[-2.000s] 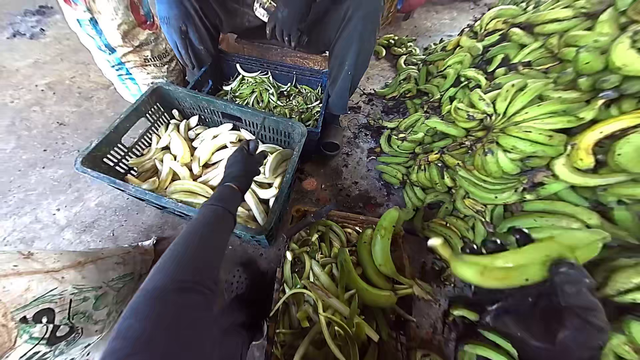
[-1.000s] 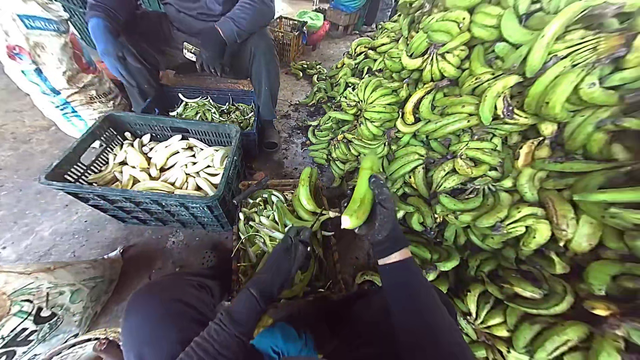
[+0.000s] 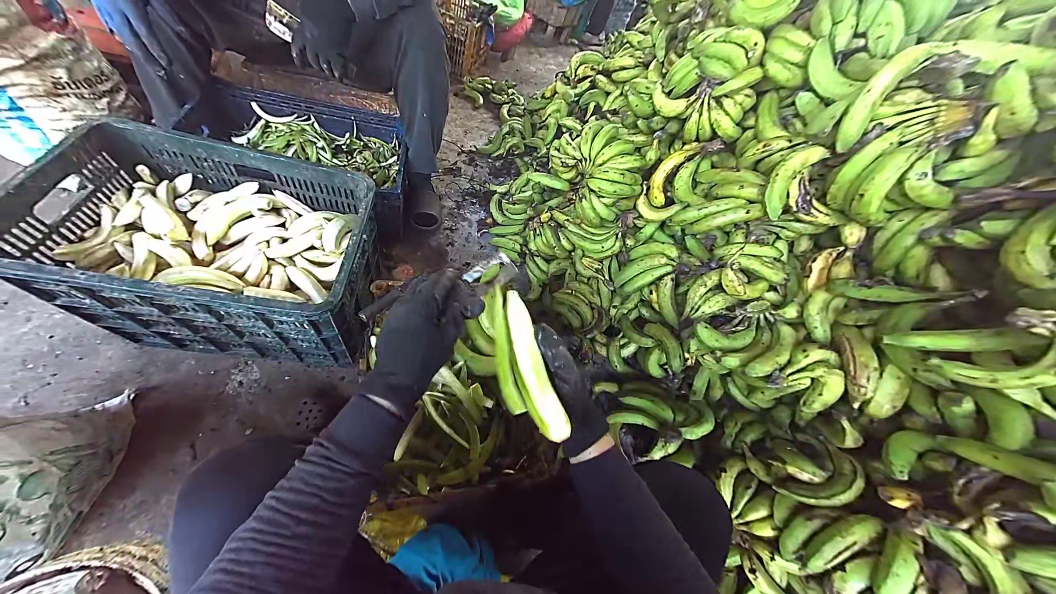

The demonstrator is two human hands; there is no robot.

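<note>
My left hand, in a dark glove, is closed around a bladed tool; its metal blade shows beyond my fingers at the top end of a plantain. That partly peeled plantain lies in my gloved right hand, its pale flesh bared along one side. A green strip of peel stands apart along its left side. Below my hands, loose peels fill a container whose sides are partly hidden. Peeled plantains lie in a green plastic crate to the left.
A large heap of green plantains covers the right side. Ahead sits another person, with a gloved hand above a blue crate of peels. A sack lies at lower left, near a basket rim.
My left hand was over the peeled plantains in the crate, then came back beside my right hand. The plantain in my right hand was mostly green; now a long peel strip is parted from it.
</note>
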